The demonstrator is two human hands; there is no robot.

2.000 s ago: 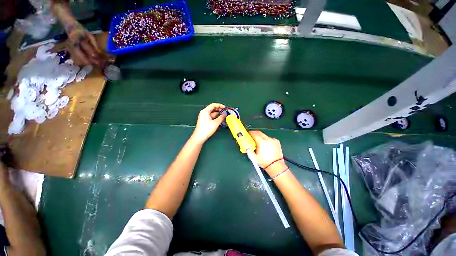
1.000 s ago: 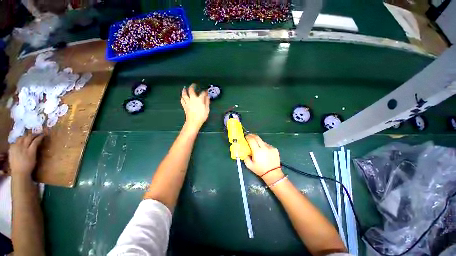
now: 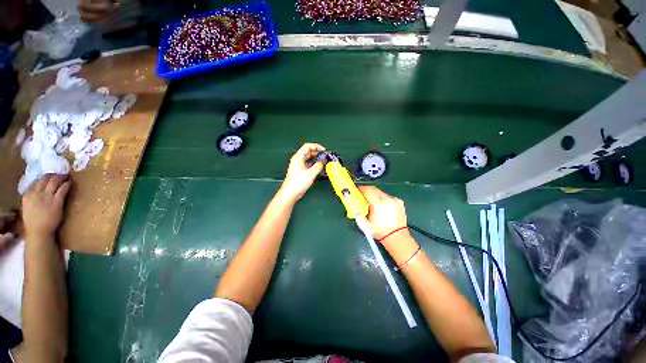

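Observation:
My left hand (image 3: 303, 170) holds a round black-and-white unit (image 3: 323, 157) by its edge, at the middle of the green bench. My right hand (image 3: 383, 213) grips the yellow hot glue gun (image 3: 346, 191), its tip against or just over the held unit. A whitish glue stick (image 3: 386, 273) sticks out of the gun's back end. Another round unit (image 3: 373, 165) lies just right of the gun tip. Two more units, one behind the other (image 3: 231, 143), lie to the left. The glue itself cannot be made out.
A blue tray of small parts (image 3: 218, 69) stands at back left. White discs (image 3: 53, 131) lie on a brown board (image 3: 131, 149), with another person's hand (image 3: 45, 204) there. A pale metal upright (image 3: 559, 145), spare glue sticks (image 3: 494, 276), the gun's black cord and a plastic bag (image 3: 581, 262) are at right.
The units have shifted right along the bench. My left hand has taken hold of a unit and brought it to the gun tip. The gun has tilted; the unit formerly under it lies to its right.

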